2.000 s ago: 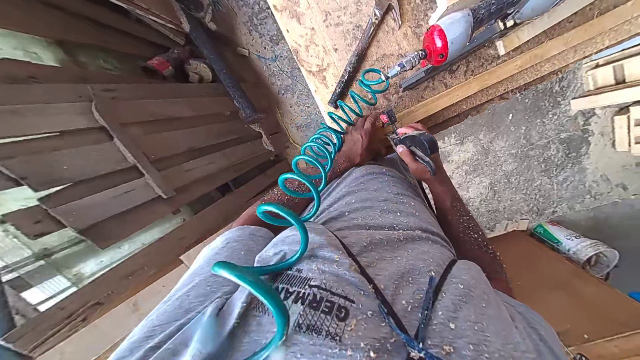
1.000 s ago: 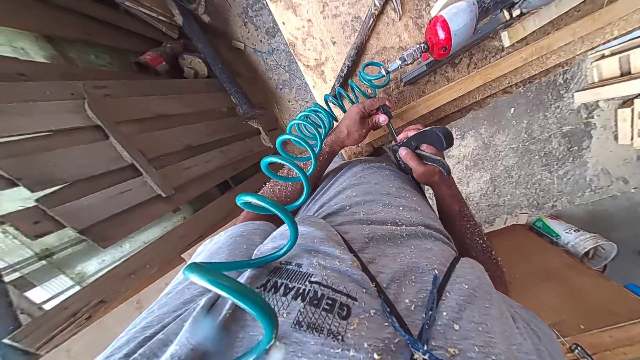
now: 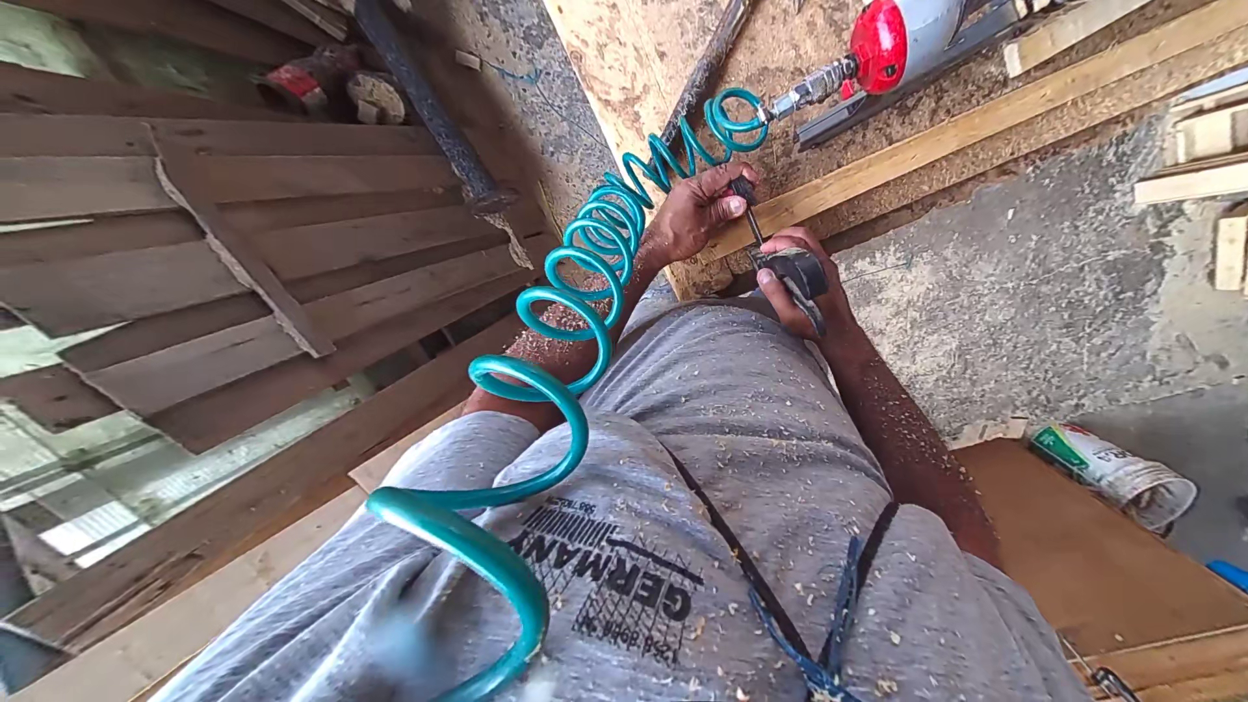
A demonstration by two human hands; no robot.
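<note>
My left hand pinches the small black end of a thin dark metal rod. The rod slants down to a black hand-held tool, whose exact kind I cannot tell. My right hand is closed around that tool, its fingers partly hidden by it. Both hands are close together in front of the grey shirt, beside the end of a wooden board. A coiled teal air hose passes over my left forearm and joins a metal coupling on a red and grey tool.
A long wooden strip lies along the worktop edge. A dark metal bar rests on the worktop. Wooden planks are at left. A plastic bucket lies on its side at lower right, near a brown board.
My hands were closer together two seconds ago; the rod now shows between them. Since one second ago, both hands have moved slightly up in the view.
</note>
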